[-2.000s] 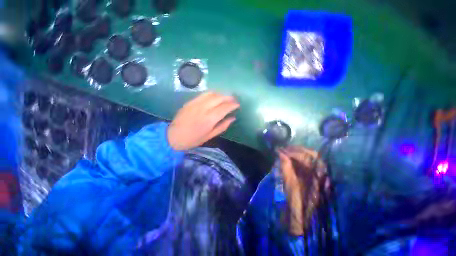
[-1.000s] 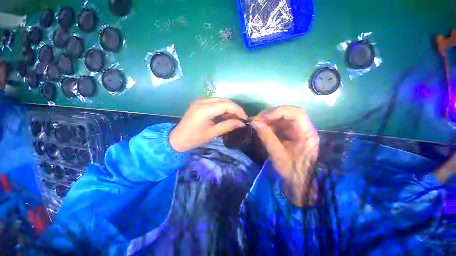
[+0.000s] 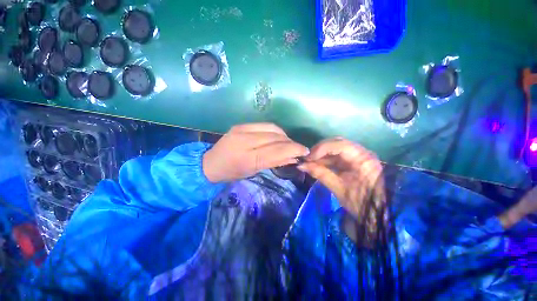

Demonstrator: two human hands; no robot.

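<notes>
My left hand (image 3: 253, 154) and my right hand (image 3: 347, 170) are bare and meet at the bench's near edge, fingertips almost touching. A dark round unit (image 3: 287, 171) shows partly below the left fingers, held between the hands. A tiny dark bit (image 3: 302, 160) is at the fingertips; its shape is too small to tell. A black round unit on clear film (image 3: 205, 67) lies on the green bench ahead of my left hand. Another black unit (image 3: 400, 106) lies to the right, with a further one (image 3: 443, 80) beyond it.
A blue bin (image 3: 388, 35) with silvery small parts stands at the back. Many black discs (image 3: 113, 51) crowd the left of the bench. Loose specks (image 3: 262, 96) lie mid-bench. A clear blister tray (image 3: 70, 164) is at lower left. A person's hand (image 3: 521, 208) and an orange-red fixture (image 3: 528, 79) are at right.
My right hand has come left to meet my left hand, and the disc by it has left the bench. Since one second ago, my left fingers have moved further over the held unit.
</notes>
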